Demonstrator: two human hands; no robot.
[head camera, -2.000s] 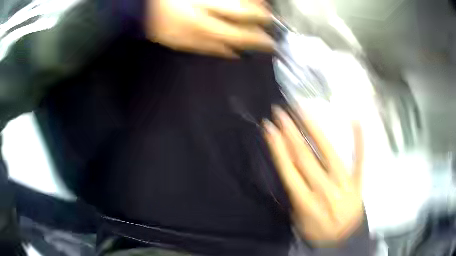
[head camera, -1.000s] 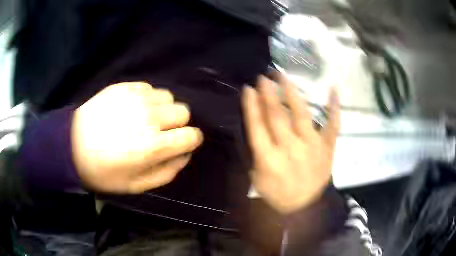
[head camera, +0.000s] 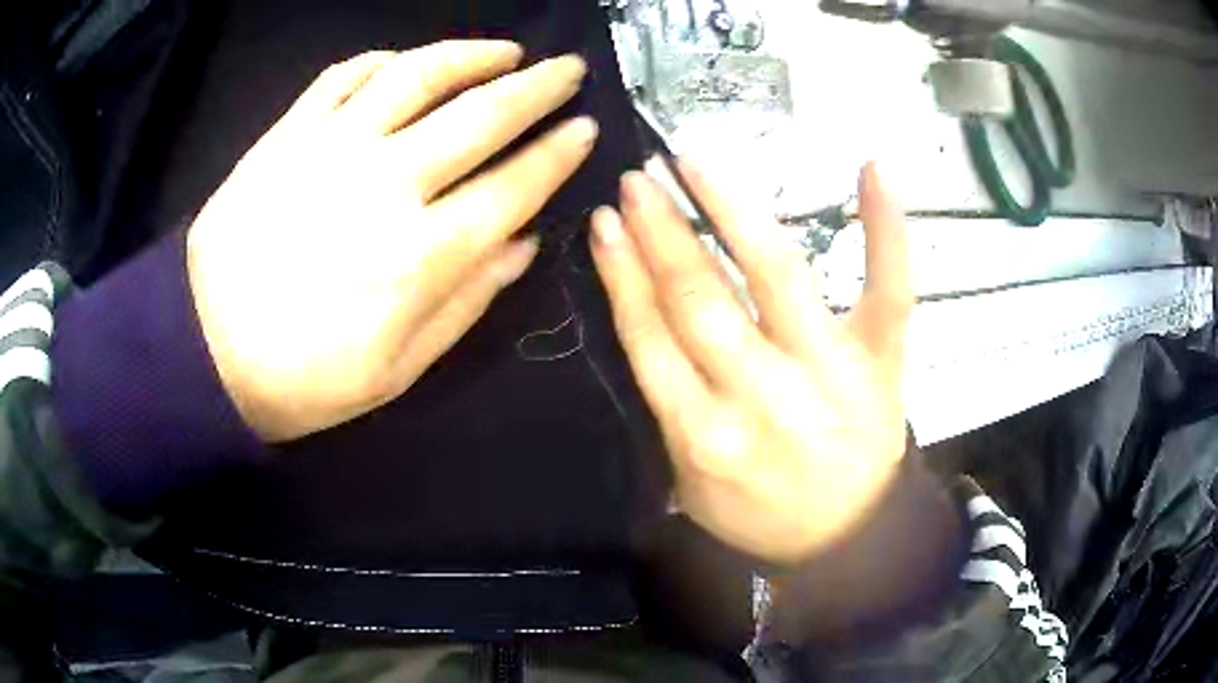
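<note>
A black cloth panel (head camera: 441, 480) with two pale topstitch lines along its near edge spans the centre and left. My left hand (head camera: 387, 227) lies flat on it, palm down, fingers apart and pointing right. My right hand (head camera: 761, 360) lies palm down over the panel's right edge, fingers spread, thumb raised over the white machine bed. Neither hand pinches the cloth. A loose pale thread (head camera: 550, 347) curls on the cloth between the hands. A shiny metal plate (head camera: 728, 83) is right of the cloth's edge. The needle is not in view.
Scissors with dark green handles (head camera: 1022, 147) lie on the machine bed at the upper right, beside a small cream cylinder (head camera: 972, 88). A white strip with scale marks (head camera: 1055, 327) runs along the table's front edge. Crumpled black cloth (head camera: 1135, 467) is at the lower right.
My left hand came down into view from the top, then its curled fingers opened and moved slightly up and right. My right hand stays spread at the cloth's edge. The view has shifted and sharpened.
</note>
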